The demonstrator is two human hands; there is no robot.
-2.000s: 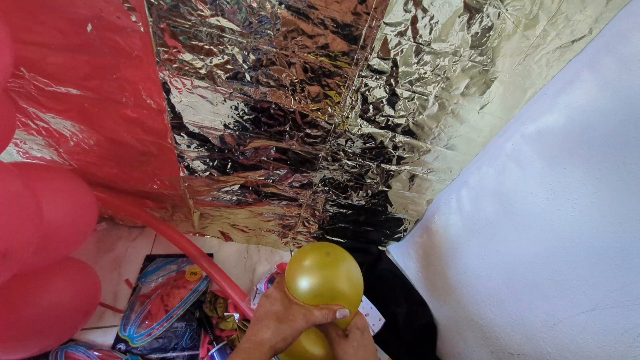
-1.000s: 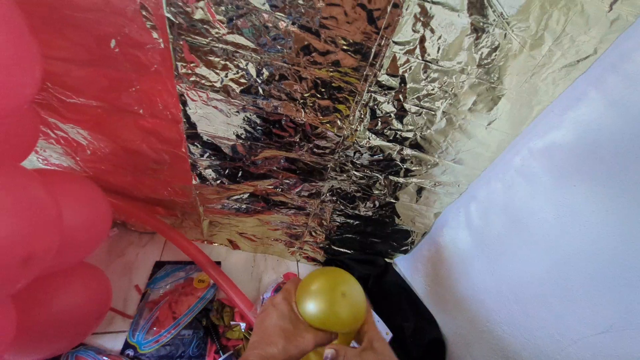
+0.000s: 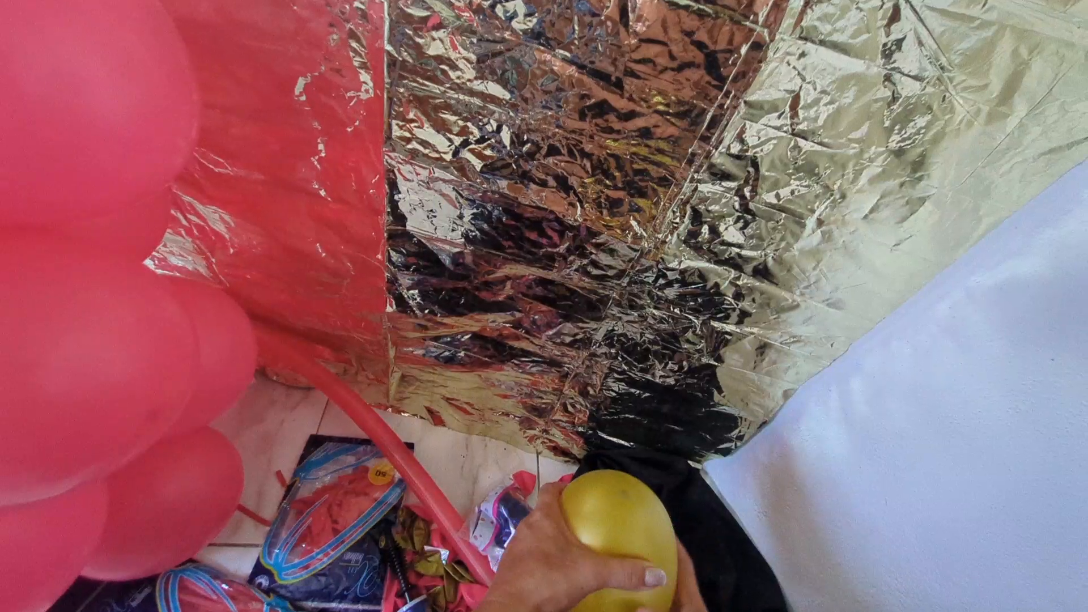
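A gold balloon, inflated, is between my two hands at the bottom centre. My left hand wraps its left side, the thumb lying across its front. My right hand is against its right side, mostly hidden behind it. Left of my hands, a long thin red balloon slants down to a pile of uninflated gold balloons. Beside that pile lies a clear-windowed balloon packet with red balloons inside.
Large inflated red balloons fill the left side. Red foil and crinkled gold foil hang ahead. A white wall stands at right, with black cloth beside its foot. Another packet lies on the marble-look floor.
The hands and gold balloon have moved lower in view. The second gold bulge seen below the balloon two seconds ago no longer shows separately. The view has shifted slightly left.
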